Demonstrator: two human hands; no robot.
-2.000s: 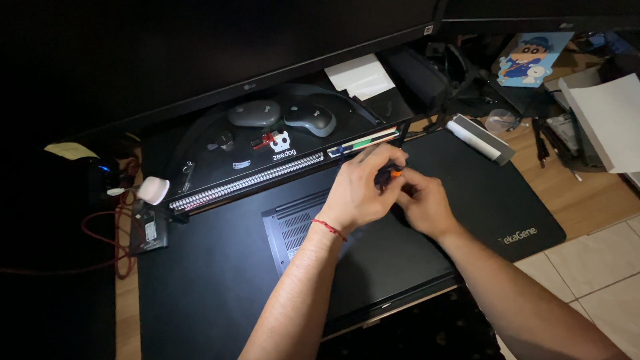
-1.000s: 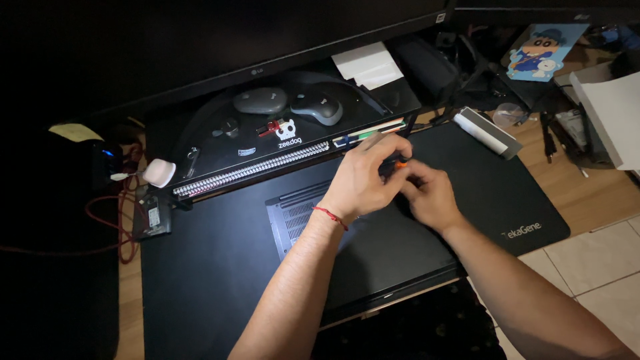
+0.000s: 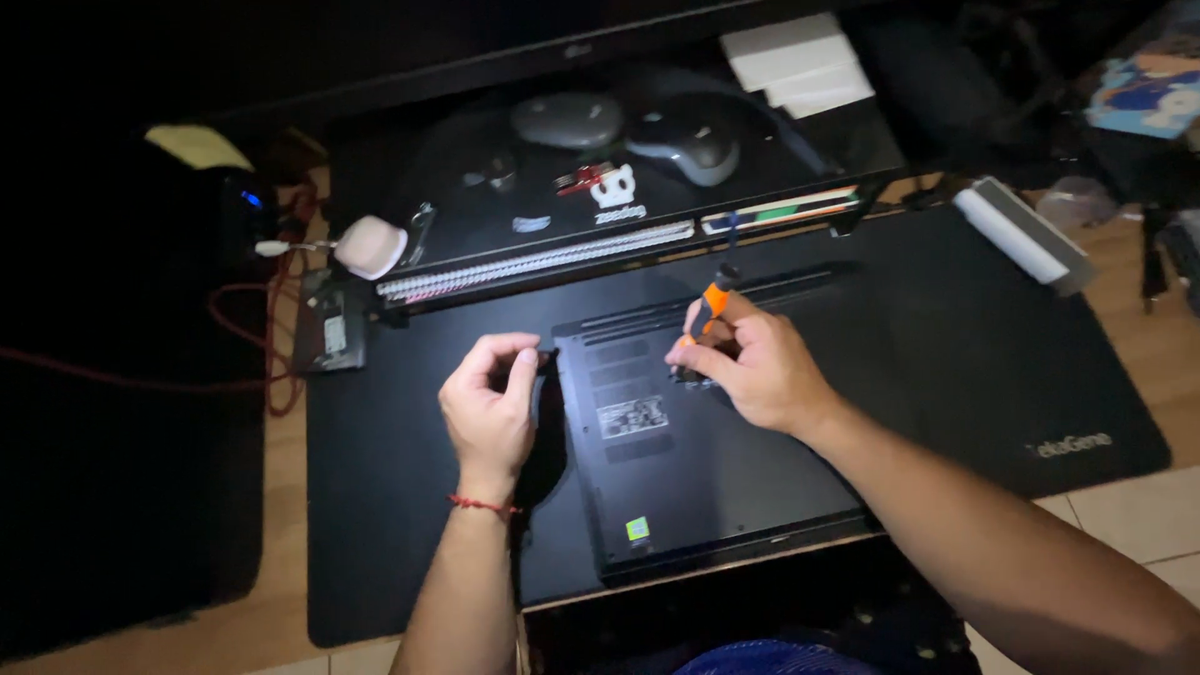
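Observation:
A dark laptop lies bottom side up on a black desk mat, showing vent slots, a printed label and a small green sticker. My right hand is over its upper part, gripping an orange and black screwdriver that stands tilted, handle end up. Small shiny bits show just below those fingers, too blurred to name. Beside the laptop's left edge is my left hand, with thumb and forefinger curled toward each other. Something dark is at its fingertips; whether it is held cannot be told. A red cord bracelet circles that wrist.
Behind the laptop, a black shelf bears two computer mice and small items, with a spiral binding below its front edge. A white-and-grey box lies right. At left are a pinkish round object, a dark device and red cables.
My left hand has moved left, away from my right hand, to the laptop's left edge. More of the laptop's underside and of the screwdriver in my right hand now shows.

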